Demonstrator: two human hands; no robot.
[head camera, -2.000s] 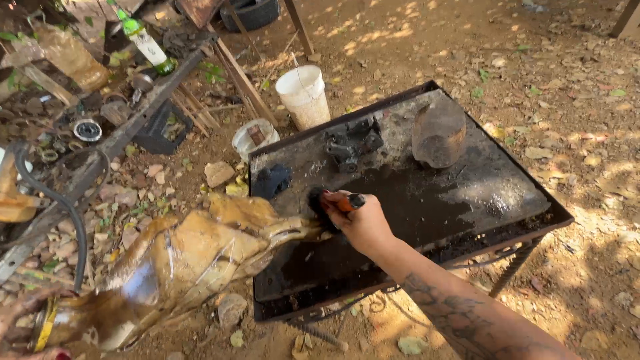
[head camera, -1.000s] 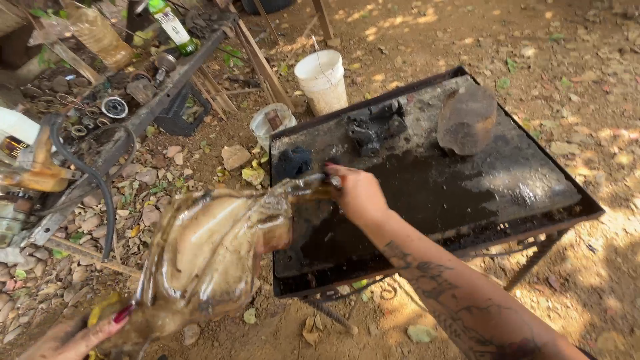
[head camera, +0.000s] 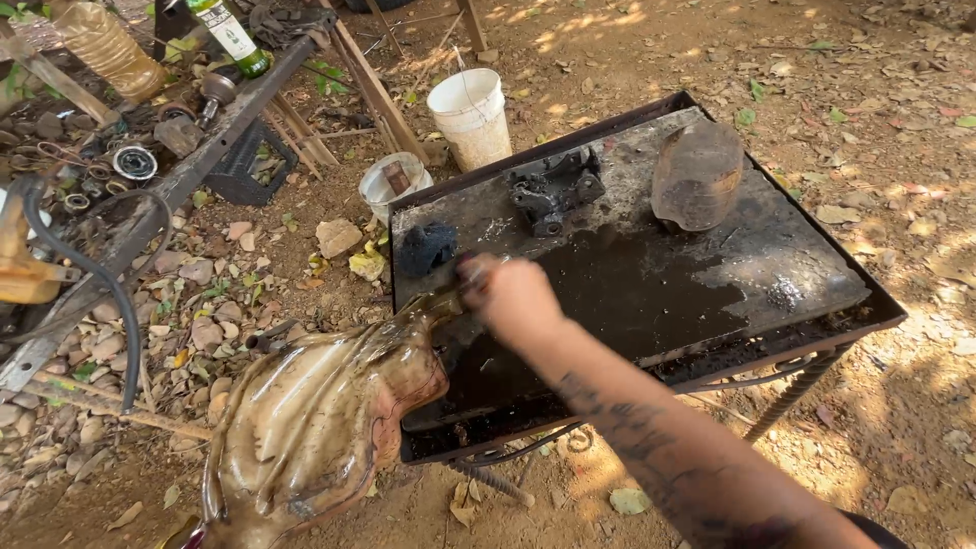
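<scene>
A wet, oily, amber translucent plastic part (head camera: 313, 412), apparently a hollow container, slants from the bottom left up to the tray table. Only a fingertip with a dark red nail shows of my left hand (head camera: 195, 537), against the part's lower end. My right hand (head camera: 509, 296), blurred, is closed at the narrow upper end; the brush in it is almost wholly hidden by the fingers. Beneath lies the black metal tray table (head camera: 648, 297), wet with dark liquid. A dark blue cloth or sponge (head camera: 427, 248) lies just beyond my right hand, with a greasy metal casting (head camera: 555, 191) farther right.
A cut plastic bottle (head camera: 698, 177) stands on the tray's far right. Behind are a white bucket (head camera: 471, 122) and a smaller tub (head camera: 393, 183). At left, a metal beam (head camera: 171, 179) runs beside bearings, a black hose (head camera: 99, 271) and a green glass bottle (head camera: 232, 34).
My right hand has turned over the narrow end, covering the orange-and-black brush handle seen two seconds ago. The plastic part has tilted, and my left hand has mostly left the view at the bottom.
</scene>
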